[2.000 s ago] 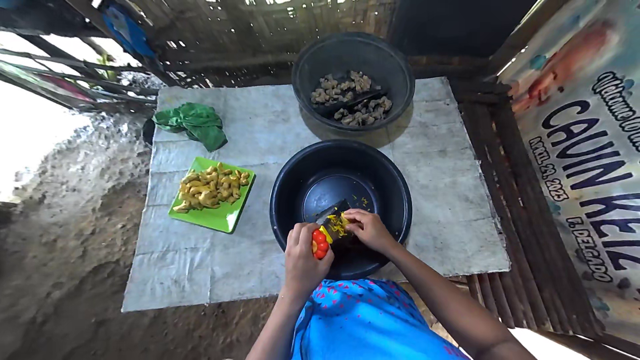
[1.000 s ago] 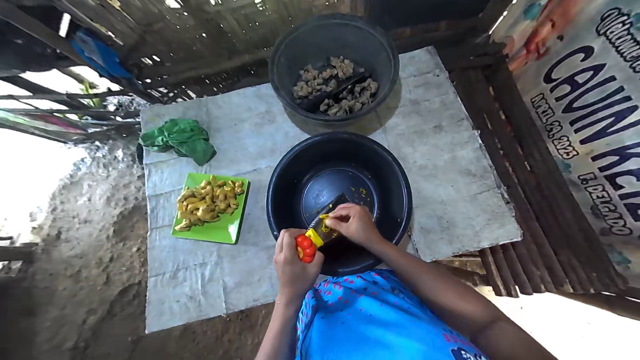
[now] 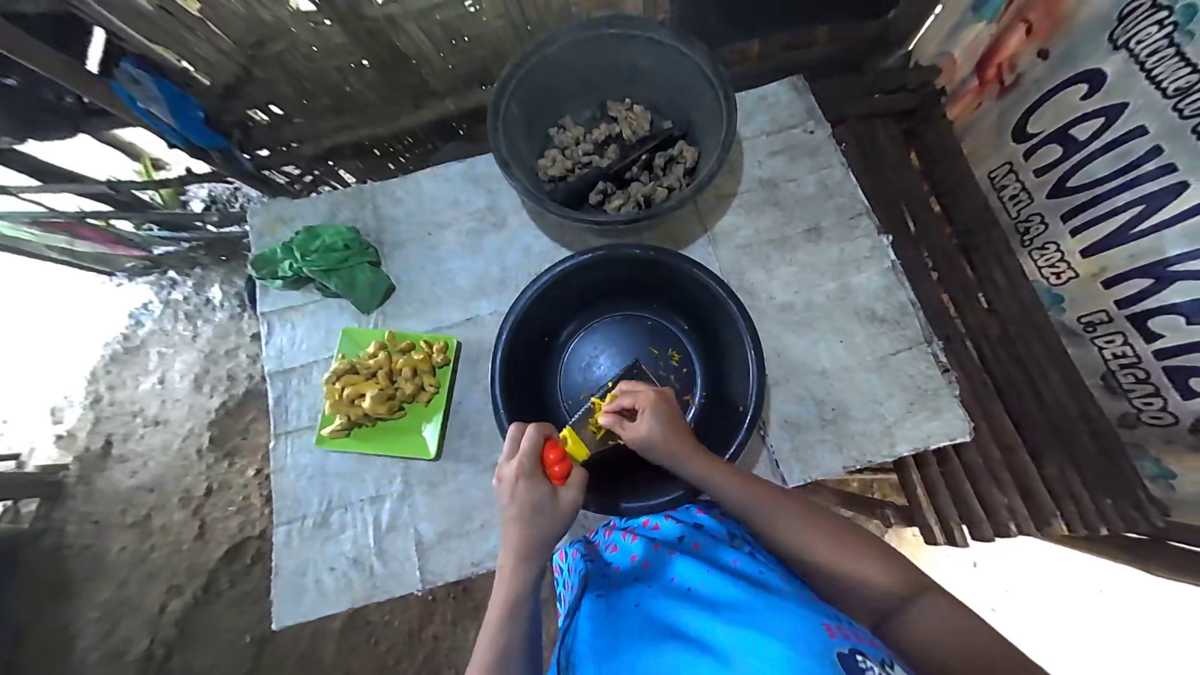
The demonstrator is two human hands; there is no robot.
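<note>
My left hand point(image 3: 537, 483) grips the red and yellow handle of a hand grater point(image 3: 587, 433) at the near left rim of a black plastic basin point(image 3: 511, 337). The grater's metal blade slants into the basin. With pinched fingers, my right hand point(image 3: 649, 424) holds a small yellow piece of root point(image 3: 607, 409), which looks like turmeric, against the blade. Yellow shreds point(image 3: 673, 357) lie on the blade and on the basin's floor. Peeled yellowish root pieces point(image 3: 380, 382) are heaped on a green square plate point(image 3: 427, 439) to the left.
Behind the basin stands a larger dark tub point(image 3: 514, 122) with greyish-brown root pieces point(image 3: 647, 173) and a dark object among them. A crumpled green cloth point(image 3: 328, 264) lies at the table's back left. The table point(image 3: 844, 356) has a pale sheet covering. A printed banner point(image 3: 1078, 206) hangs at right.
My right hand has shifted along the grater's blade, nearer the handle than one second ago. My left hand keeps its hold on the handle. The view has moved.
</note>
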